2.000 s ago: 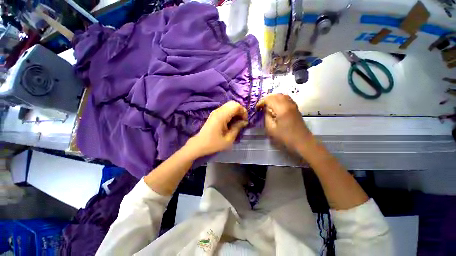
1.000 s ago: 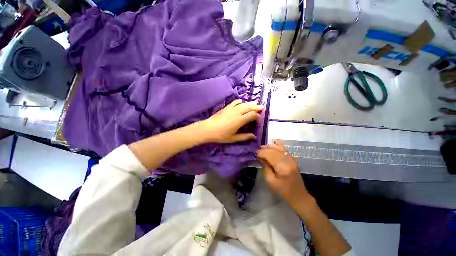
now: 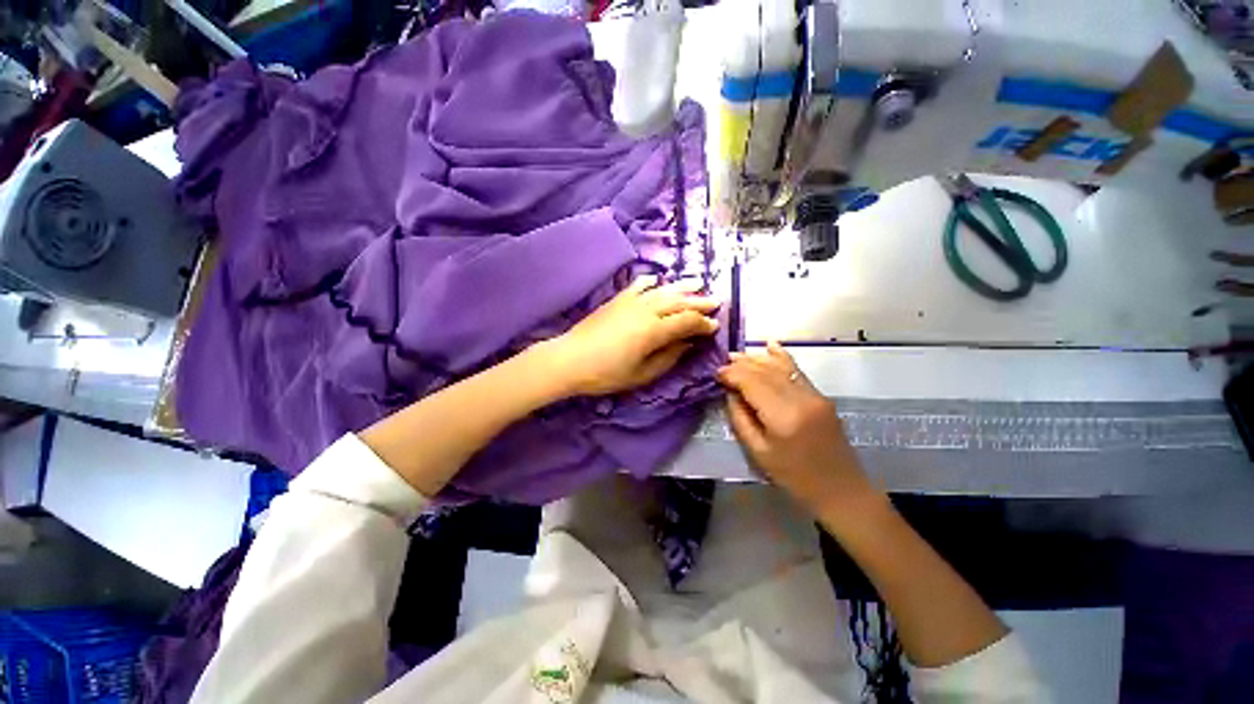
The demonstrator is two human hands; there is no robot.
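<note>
A purple garment [image 3: 481,234] lies spread left of the needle, its gathered edge running down beside the presser foot. A narrow dark strip [image 3: 734,296] lies along that edge, just below the needle area [image 3: 750,217]. My left hand [image 3: 644,334] rests flat on the gathered edge, fingers pointing right. My right hand [image 3: 777,409] pinches the lower end of the edge near the table's front; whether the strip is also between the fingertips cannot be told. The white sewing machine [image 3: 949,103] stands above and to the right.
Green-handled scissors [image 3: 1004,241] lie right of the needle. A grey second machine [image 3: 90,220] stands at the left. A blue crate [image 3: 69,653] and a dark purple heap [image 3: 200,619] are at lower left. Dark strands [image 3: 880,646] hang below the table edge.
Since two seconds ago, my left hand has gone from pinching the edge to lying flat on it. My right hand moved lower, then slightly up. The edge and strip now run straight below the needle.
</note>
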